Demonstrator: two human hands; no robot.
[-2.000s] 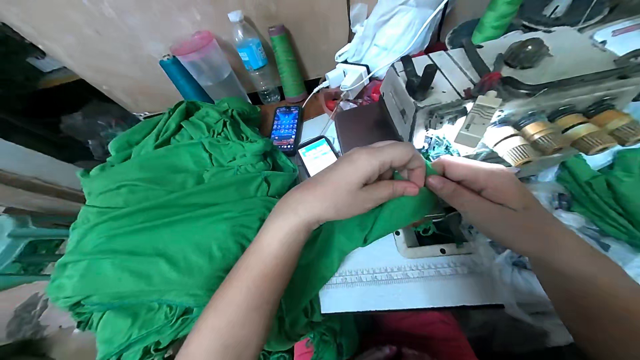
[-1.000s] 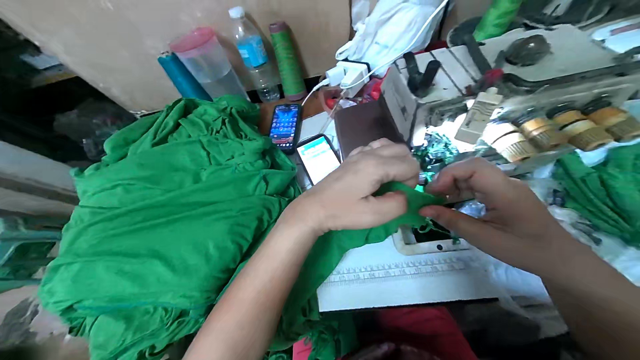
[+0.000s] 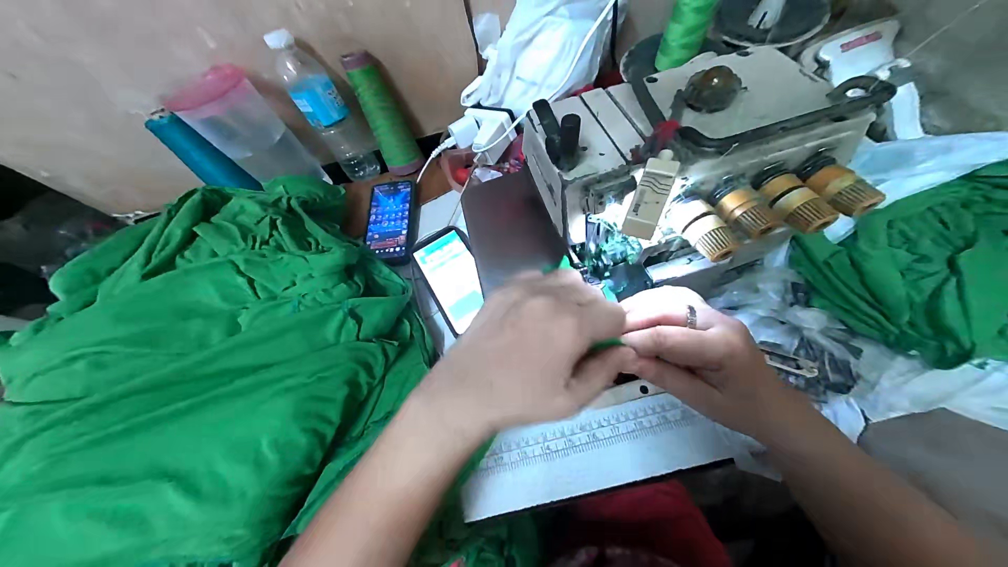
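My left hand, somewhat blurred, pinches a strip of green fabric in front of the needle area of an overlock sewing machine. Its fingertips meet those of my right hand, which wears a ring and grips the same fabric edge. Most of the held piece is hidden behind my left hand and forearm. A large heap of green fabric lies to the left of my arms. The machine's lamp lights the presser foot area just beyond my fingers.
Two phones lie beside the machine. Behind them stand a plastic bottle, a pink-lidded pitcher and a green thread cone. A printed ruler scale runs along the front of the table. More green fabric lies on the right.
The green fabric between my hands showed as a wider piece earlier; now my left hand covers most of it. My hands have drawn together again after being slightly apart.
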